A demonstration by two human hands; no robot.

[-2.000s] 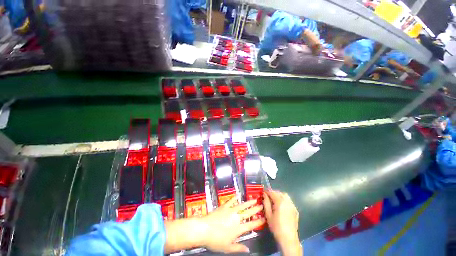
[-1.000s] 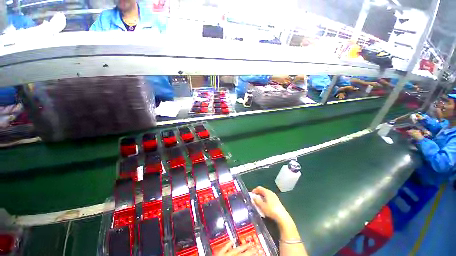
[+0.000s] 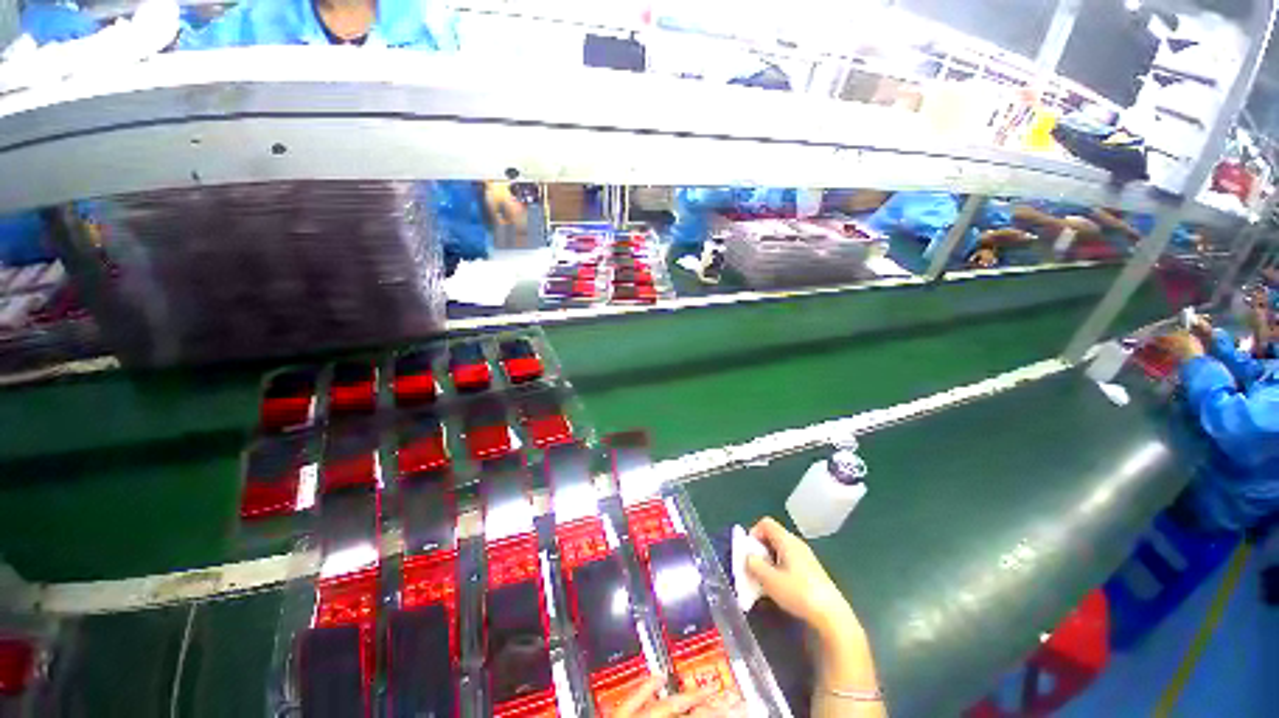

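A clear tray [image 3: 728, 606] holds open red flip phones [image 3: 603, 606] in two rows, dark lids above, red keypads below. Its bottom is cut off by the picture's edge. My left hand [image 3: 662, 700] shows only as fingers at the bottom edge, spread on the keypad of the lower right phone. My right hand [image 3: 797, 578] is just right of the tray, pinching a white cloth [image 3: 746, 567] near the tray's right edge. A whitish bottle [image 3: 828, 494] with a metallic-looking cap stands on the bench beyond my right hand.
Another phone tray [image 3: 564, 376] lies on the green belt [image 3: 729, 376], behind the near tray. A long shelf [image 3: 421, 147] crosses above. Stacked trays [image 3: 267, 274] stand across the belt. A worker in blue [image 3: 1234, 421] is at the right. Red and blue stools [image 3: 1073, 652] stand below the bench.
The view has tilted up. The white cloth lay right of the tray and is now in my right hand, which left the tray's lower right corner. The belt tray has shifted left relative to the near tray.
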